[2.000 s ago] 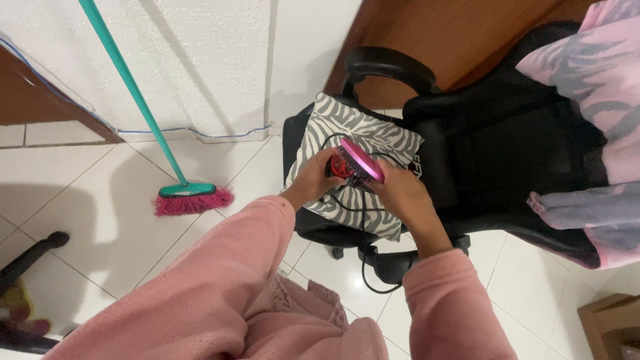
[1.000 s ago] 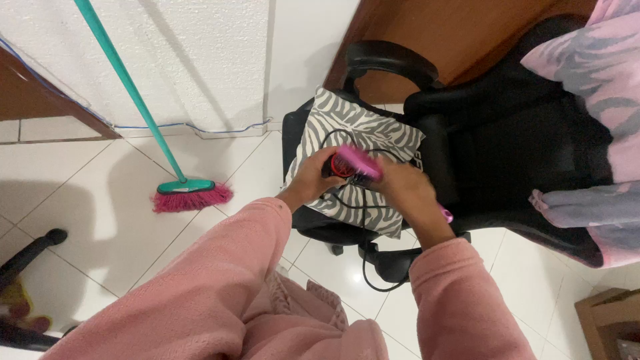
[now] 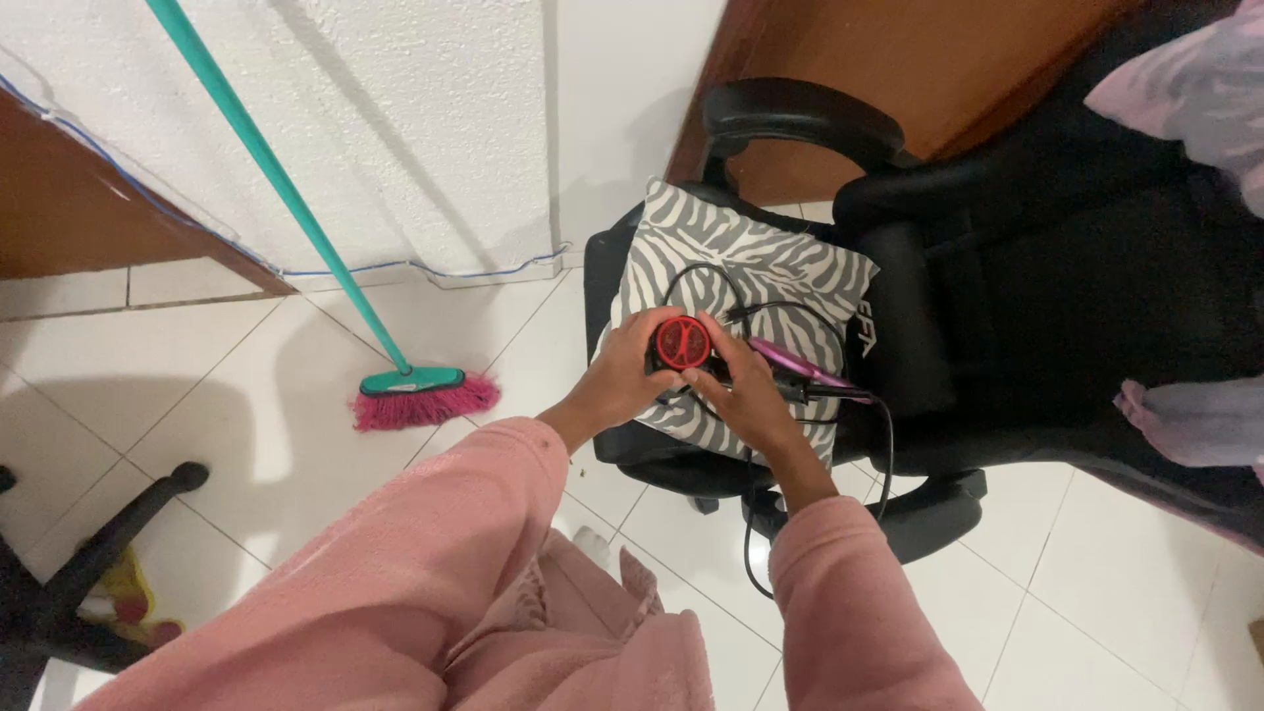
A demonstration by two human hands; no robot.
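Between my two hands is a small dark container with a round red cap point(image 3: 683, 343), its top facing up. My left hand point(image 3: 624, 373) grips it from the left side. On its right, my right hand point(image 3: 743, 390) has its thumb and fingers against it. Beneath them lies a grey-and-white zebra-print cushion point(image 3: 681, 237) on the chair seat. A pink hairbrush point(image 3: 798, 361) rests on the cushion, just right of my right hand, its bristles not visible. Beside it is a black corded appliance point(image 3: 790, 387), partly hidden by my hand, whose black cable point(image 3: 891, 454) loops over the cushion and hangs off the seat.
The black office chair point(image 3: 1047, 296) has armrests on both sides and pink-grey fabric point(image 3: 1200, 109) over its back. A broom with a teal handle point(image 3: 286, 188) and pink bristles point(image 3: 425, 403) leans at the wall. At lower left is another chair's black base point(image 3: 118, 538).
The pink hairbrush, earlier in my right hand above the container, now lies on the cushion. My right hand has let go of it and closed around the red-capped container.
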